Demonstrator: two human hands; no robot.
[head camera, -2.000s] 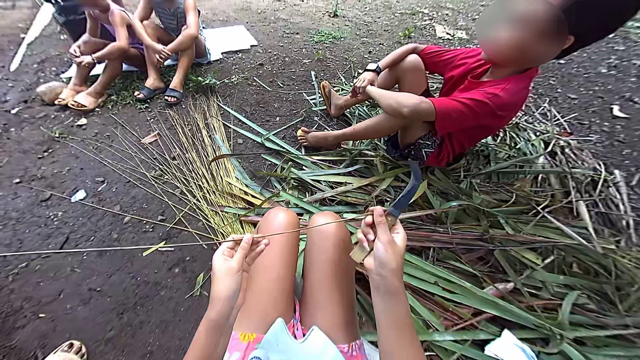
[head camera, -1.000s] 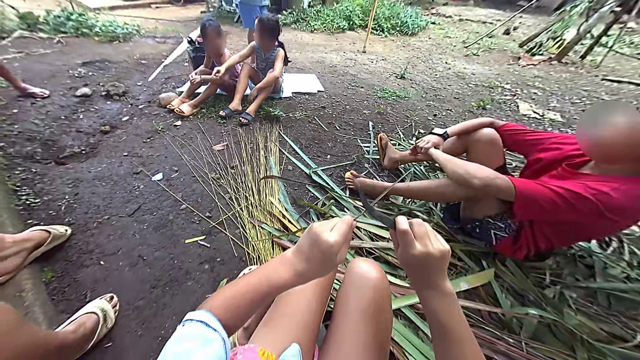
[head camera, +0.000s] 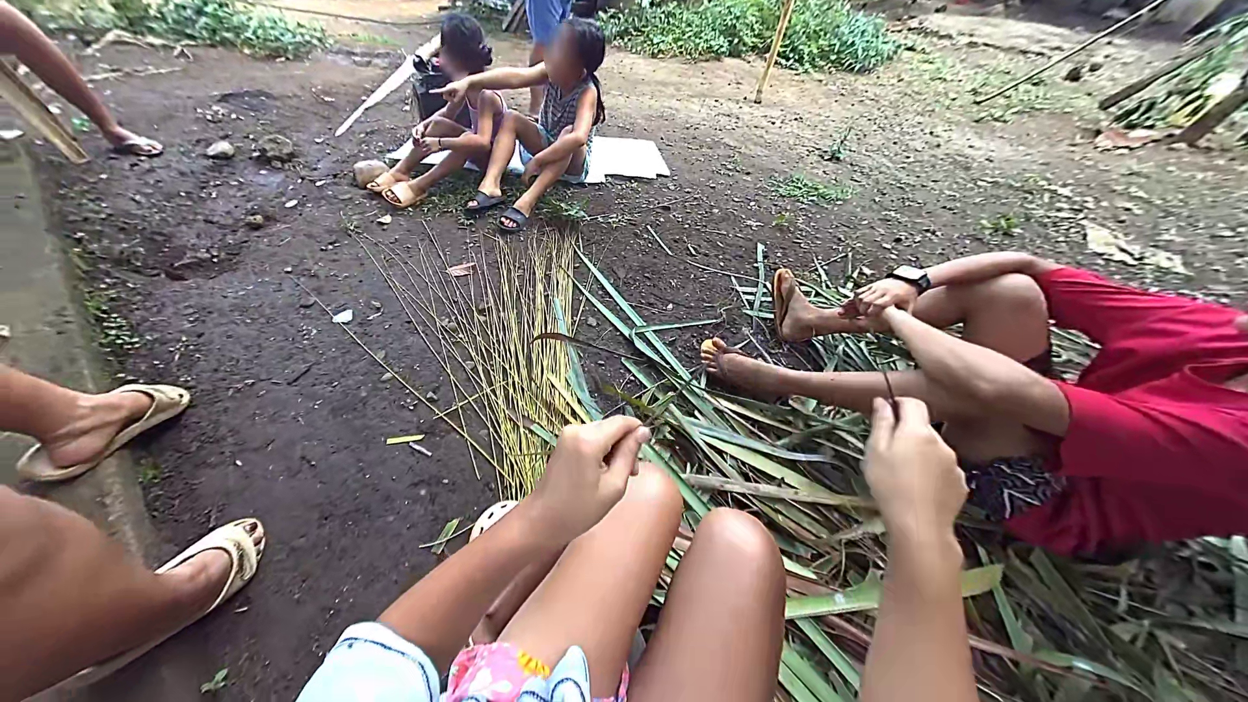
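My left hand (head camera: 590, 473) is raised above my left knee, its thumb and fingertips pinched together; whether anything thin is between them cannot be told. Farther right, my right hand (head camera: 912, 468) is closed, and a thin dark strip (head camera: 889, 386) sticks up from its fingertips. The rest of what it holds is hidden. Beyond my left hand a bundle of thin yellow-green leaf midribs (head camera: 531, 361) lies fanned out on the soil. Long green leaf strips (head camera: 721, 429) are heaped from there toward the right, beyond and beside my knees.
A person in a red shirt (head camera: 1150, 409) sits at the right by the leaf heap. Two people sit on a white sheet (head camera: 629, 158) at the back. Sandalled feet (head camera: 229, 565) of others are at the left, near a concrete edge (head camera: 78, 322). Stones lie on the soil.
The long midrib stretched between my hands two seconds ago no longer shows, nor does the curved knife blade by my right hand. My hands have moved apart since one second ago. The view has swung.
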